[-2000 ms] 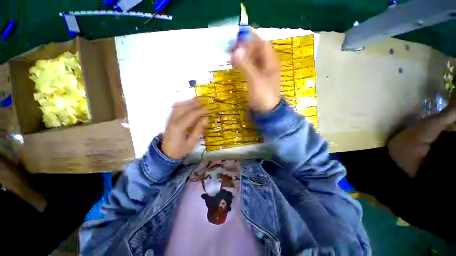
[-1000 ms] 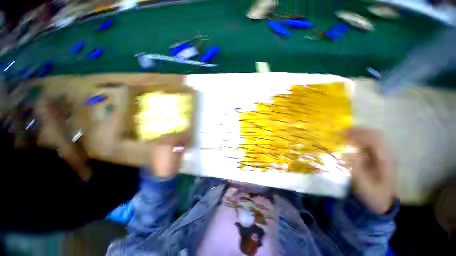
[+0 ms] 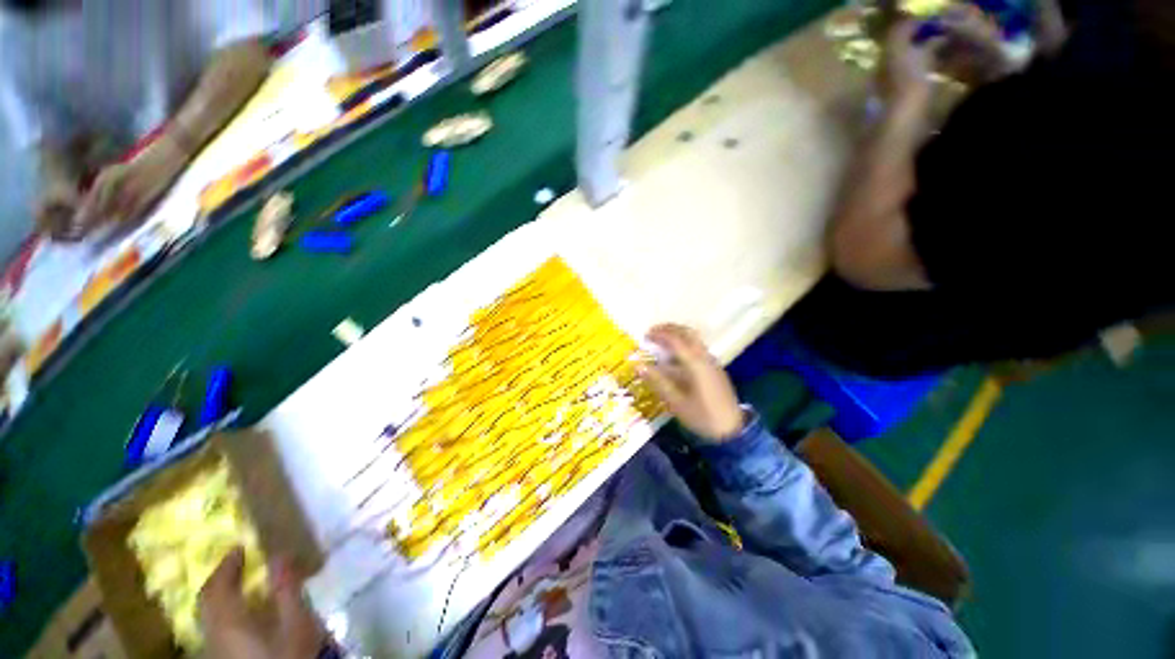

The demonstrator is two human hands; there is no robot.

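Note:
Amber-wrapped wired parts (image 3: pixel 515 386) lie in tight slanting rows on a white sheet (image 3: pixel 342 438), with thin dark leads towards the left. My right hand (image 3: pixel 689 380) is at the right edge of the rows, fingers curled over the last parts; whether it grips anything is unclear. My left hand (image 3: pixel 251 612) is blurred at the bottom left, its fingers over the near edge of the small cardboard box (image 3: pixel 273 502), partly cut off by the frame. Pale yellow pieces (image 3: pixel 181 541) are heaped in the box.
A green belt (image 3: pixel 303 303) runs behind, with blue cells (image 3: pixel 362 207) and tan wrapped pieces (image 3: pixel 272 224). A grey metal upright (image 3: pixel 606 103) stands at the board's back edge. Co-workers' arms show at right (image 3: pixel 876 206) and upper left (image 3: pixel 181 129). A brown floor carton (image 3: pixel 876 515) sits lower right.
The view has turned, so the board now slants up to the right. My right hand left the cell seen earlier and moved to the rows' right edge. My left hand moved to the box.

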